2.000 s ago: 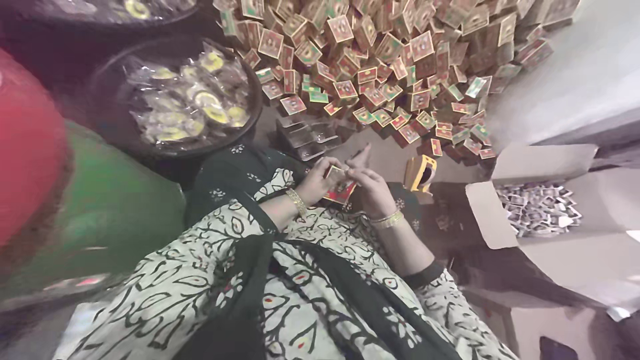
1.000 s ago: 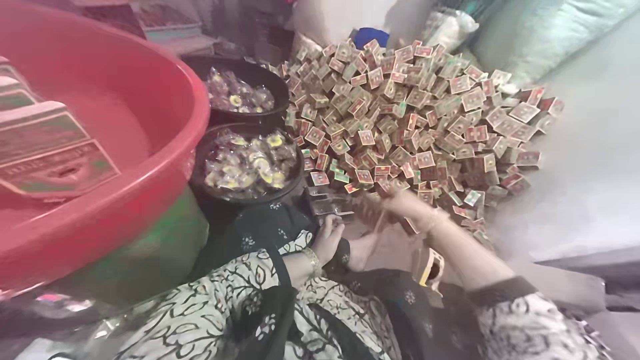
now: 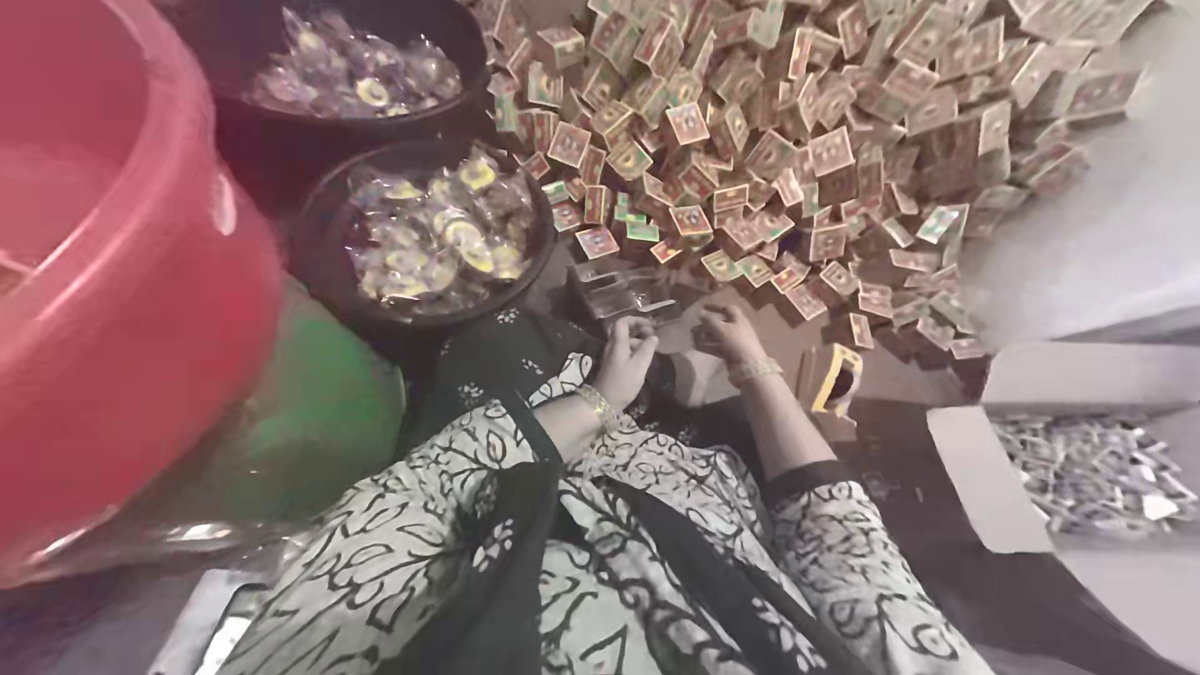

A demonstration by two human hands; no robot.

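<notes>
My left hand [image 3: 628, 361] is over my lap, beside a clear plastic tray [image 3: 623, 292] on the floor. Its fingers are curled, and whether they hold something small is unclear. To its right, my right hand [image 3: 729, 333] reaches forward with bent fingers near the same tray; its grip is too blurred to tell. Ahead of both hands lies a large heap of small printed cardboard boxes [image 3: 689, 220]. A yellow-edged open box [image 3: 834, 380] stands right of my right wrist.
Two dark tubs, a nearer one [image 3: 539, 272] and a farther one [image 3: 473, 89], hold clear-wrapped pieces. A large red plastic tub [image 3: 216, 281] rises at the left above a green container [image 3: 328, 412]. At the right, an open cardboard carton [image 3: 984, 478] holds many small pieces.
Two seconds ago both hands held a small printed box over my lap. One second ago my right hand reached to the heap; now it is back nearer my left hand. The view has swung.
</notes>
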